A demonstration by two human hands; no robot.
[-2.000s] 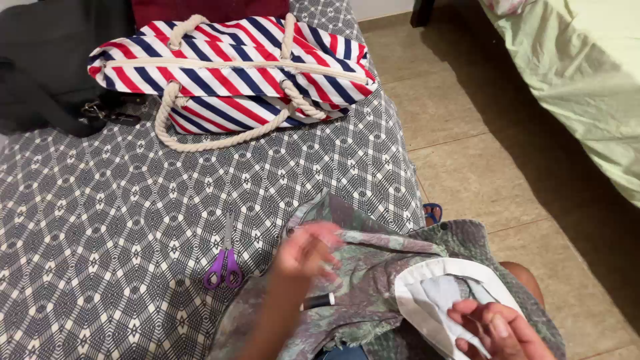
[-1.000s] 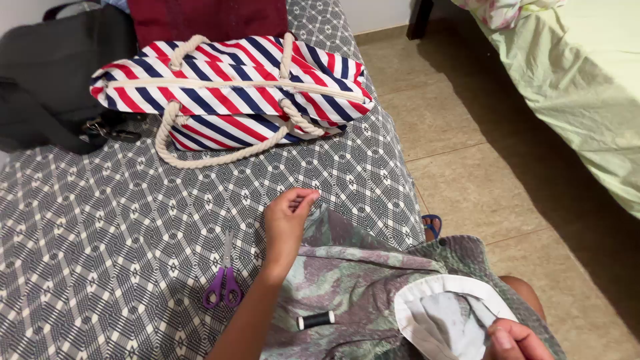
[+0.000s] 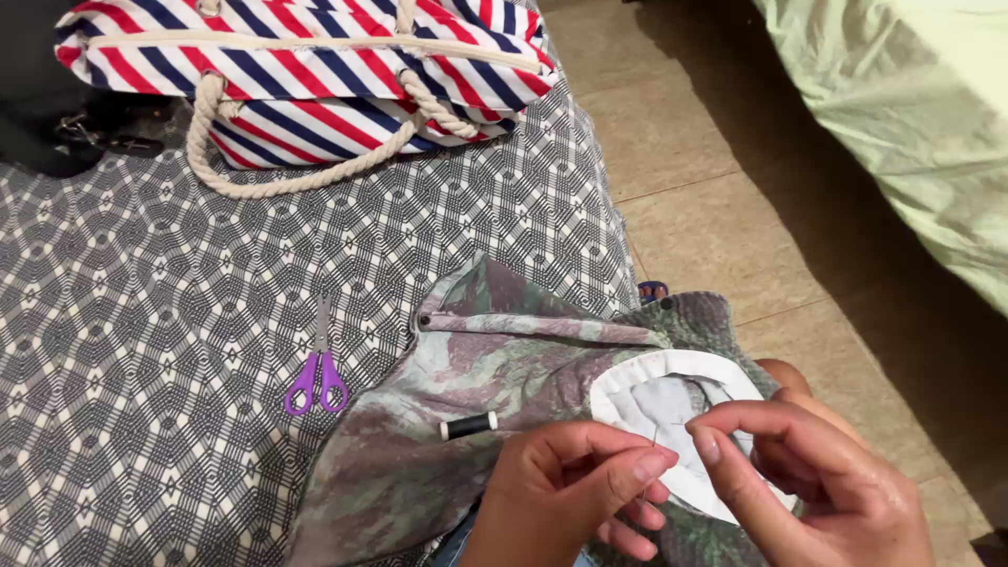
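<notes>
My left hand (image 3: 583, 488) pinches a thin sewing needle (image 3: 655, 438) between thumb and forefinger, its tip pointing up. Close to its right, my right hand (image 3: 803, 472) has thumb and forefinger nearly together; a fine thread may be between them, too thin to tell. Both hands are above a camouflage-patterned garment (image 3: 504, 370) spread over the lap and the bed's edge. A white band (image 3: 693, 364) rings an opening in the cloth, partly behind the hands. On the garment lies a spool of black thread (image 3: 468, 426). Purple-handled scissors (image 3: 319, 370) lie closed on the patterned bedspread to the left.
A striped bag with rope handles (image 3: 315, 71) lies on the patterned bedspread (image 3: 157, 315), beside a black bag (image 3: 47, 102). Right of the bed runs a tiled floor (image 3: 685, 157). Another bed with a pale green sheet (image 3: 906, 118) stands at the upper right.
My left hand has come down and right from above the garment's upper edge to beside my right hand. My right hand has risen off the white band's edge. The view has shifted lower.
</notes>
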